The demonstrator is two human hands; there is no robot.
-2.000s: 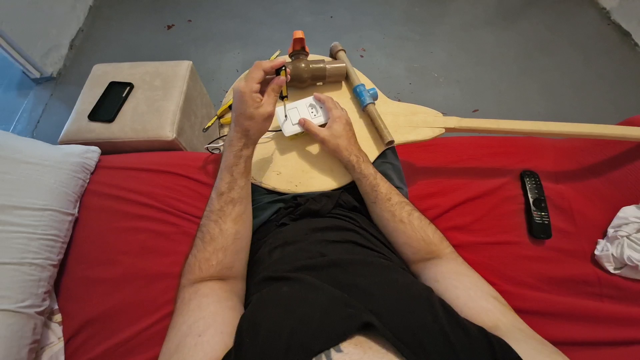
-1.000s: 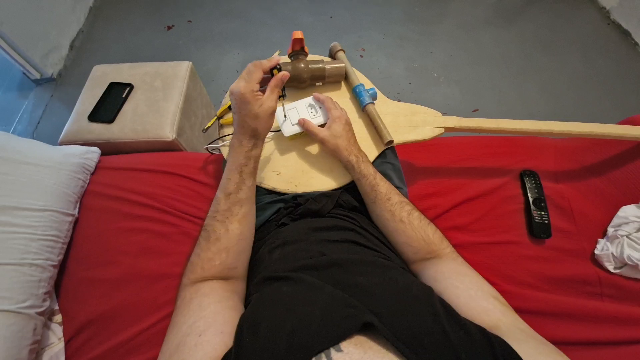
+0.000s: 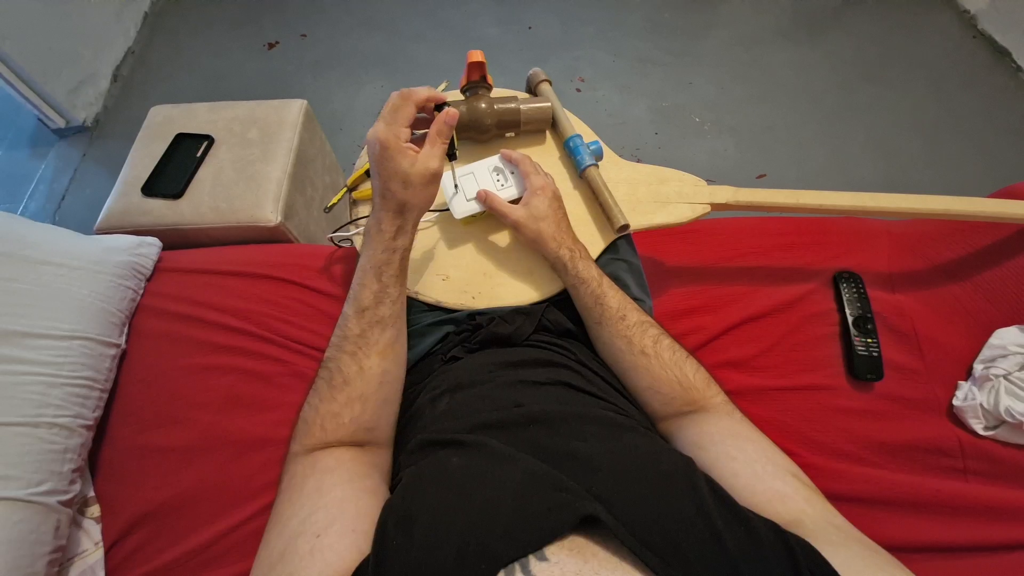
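My left hand (image 3: 412,148) grips a small screwdriver (image 3: 453,152) with a black handle. Its thin shaft points down, and the tip meets the left end of a white wall plate (image 3: 467,206) that has a rocker switch and a power socket. My right hand (image 3: 534,204) holds the plate's right side, thumb on the front and fingers over the far edge. The plate is above a round wooden board (image 3: 448,276) with a long handle, resting on my lap. Behind my left fingers lies a brown plastic ball valve (image 3: 504,116) with an orange handle.
A brown pipe (image 3: 600,190) with a blue tee fitting (image 3: 582,152) lies across the board. Yellow-handled tools (image 3: 358,182) and thin wires (image 3: 344,238) are at its left edge. A phone (image 3: 178,166) rests on a beige ottoman (image 3: 232,216). A remote control (image 3: 858,326) lies on the red cover (image 3: 744,304).
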